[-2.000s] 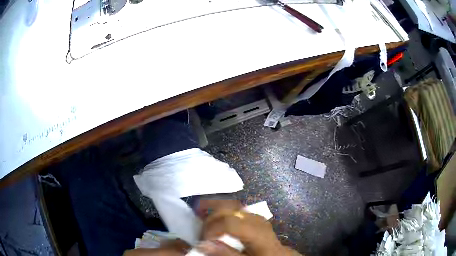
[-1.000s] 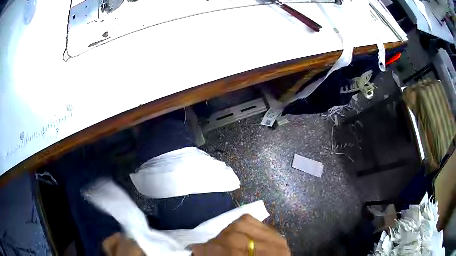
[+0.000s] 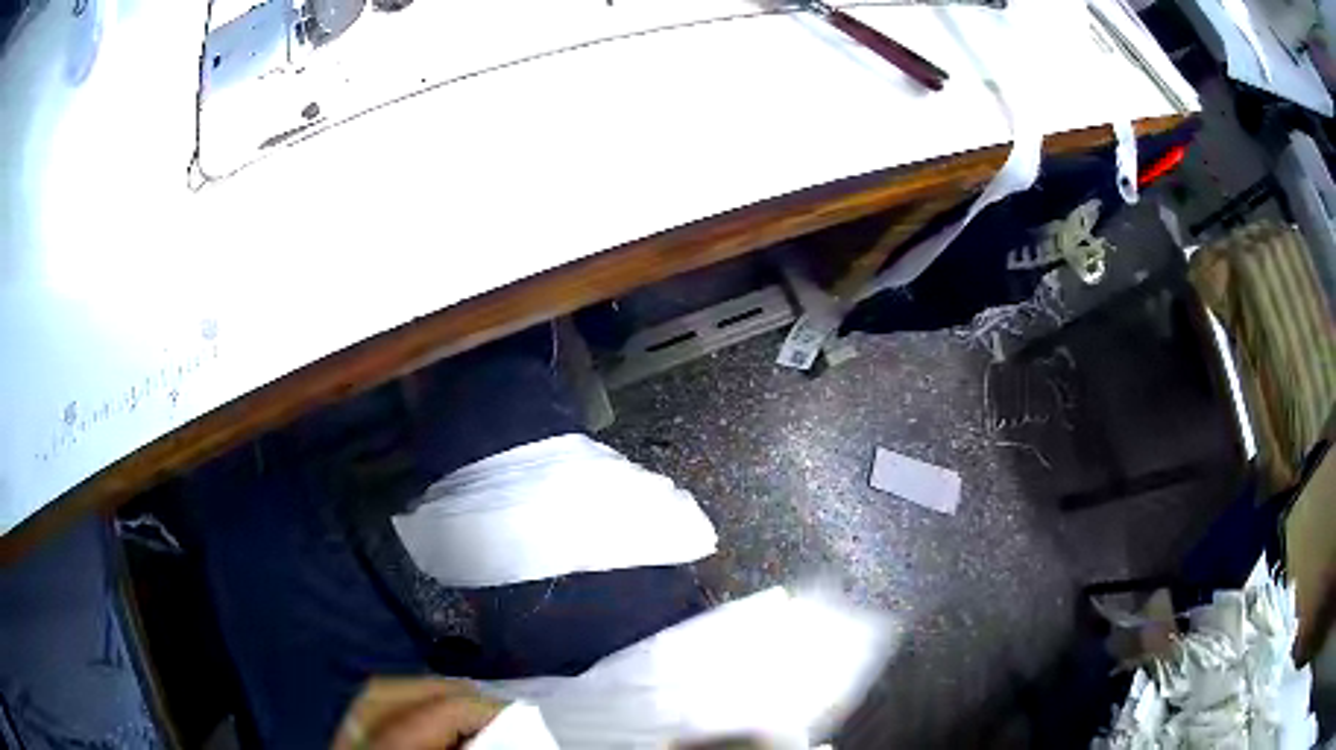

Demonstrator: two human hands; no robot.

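A long white cut piece (image 3: 799, 645), blurred, extends to the right over the lap at the bottom of the head view. Other white fabric lies under it, and I cannot separate the layers. My left hand (image 3: 418, 715), cut off by the bottom edge, has curled fingers on a white piece (image 3: 513, 728). Only a small blurred skin-toned patch at the bottom edge may be my right hand (image 3: 721, 744); its grip is hidden. A flat stack of white pieces (image 3: 557, 513) with a curved edge lies on the dark thigh.
The white machine table (image 3: 484, 176) with its brown wooden edge crosses above the lap. A dark red-handled tool (image 3: 887, 49) lies on it. A white strip (image 3: 1011, 169) hangs over the edge. A heap of ruffled white pieces (image 3: 1223, 674) is lower right. A pale rectangle (image 3: 916, 481) lies on the speckled floor.
The ringed right hand has dropped almost out of the picture. The blurred white fabric now spreads further right. The strip end raised at left is no longer there. The thigh stack stays put.
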